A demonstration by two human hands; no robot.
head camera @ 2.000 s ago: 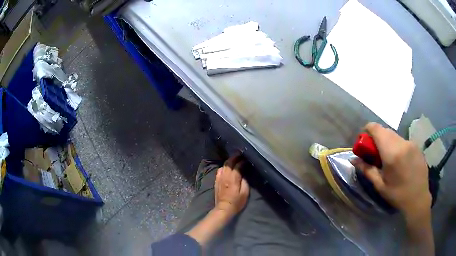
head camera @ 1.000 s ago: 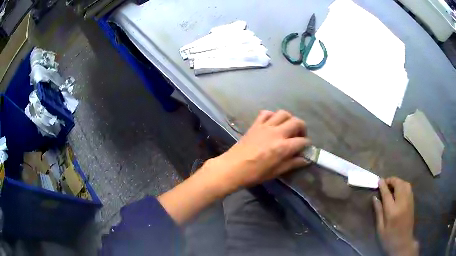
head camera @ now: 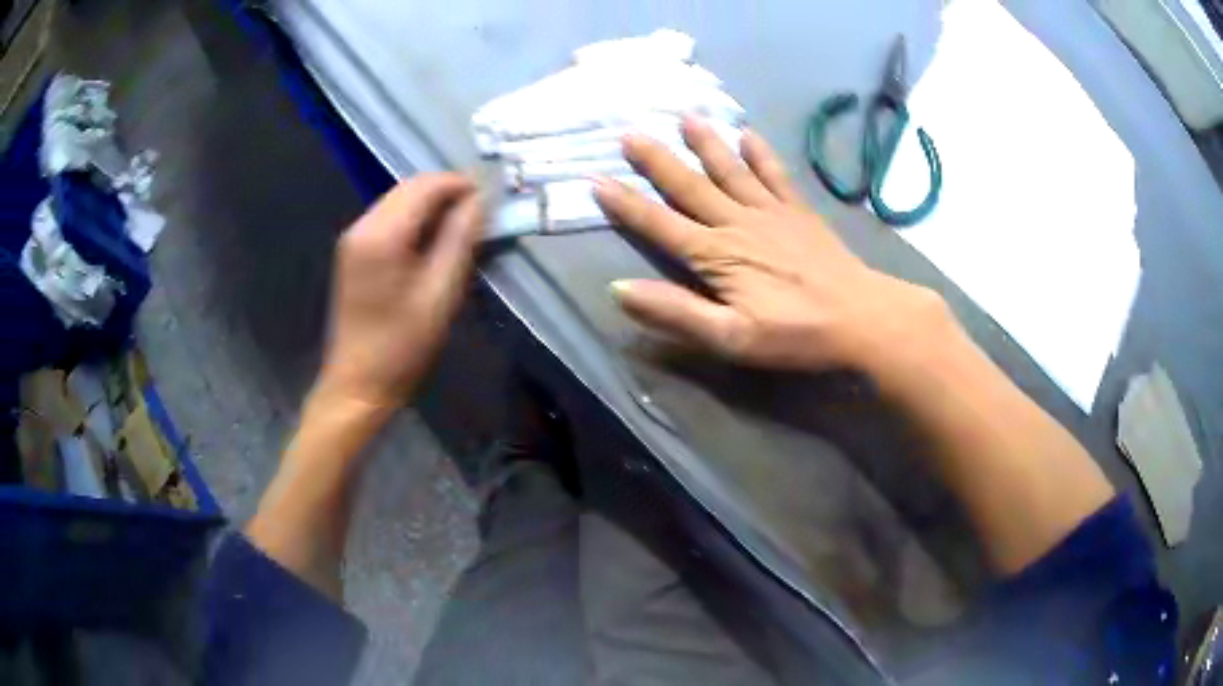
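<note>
Narrow white pressed strips (head camera: 604, 101) lie fanned in a pile near the table's left edge. My right hand (head camera: 751, 255) lies spread, palm down, with its fingers on the front strips. My left hand (head camera: 409, 275) pinches the end of the pressing template (head camera: 514, 217), a narrow grey strip showing from the left end of the front pressed strip. The rest of the template is hidden. My left hand is slightly blurred.
Green-handled scissors (head camera: 875, 154) lie beside the large white fabric stack (head camera: 1033, 201). A beige interlining stack (head camera: 1160, 449) is at the right. Blue bins (head camera: 101, 536) with scraps stand on the floor at the left. The table edge (head camera: 644, 402) runs diagonally in front of me.
Both hands have moved from the table's right part to the strip pile at the left. The folded strip and template have moved there too. The iron, held by my right hand earlier, is out of view.
</note>
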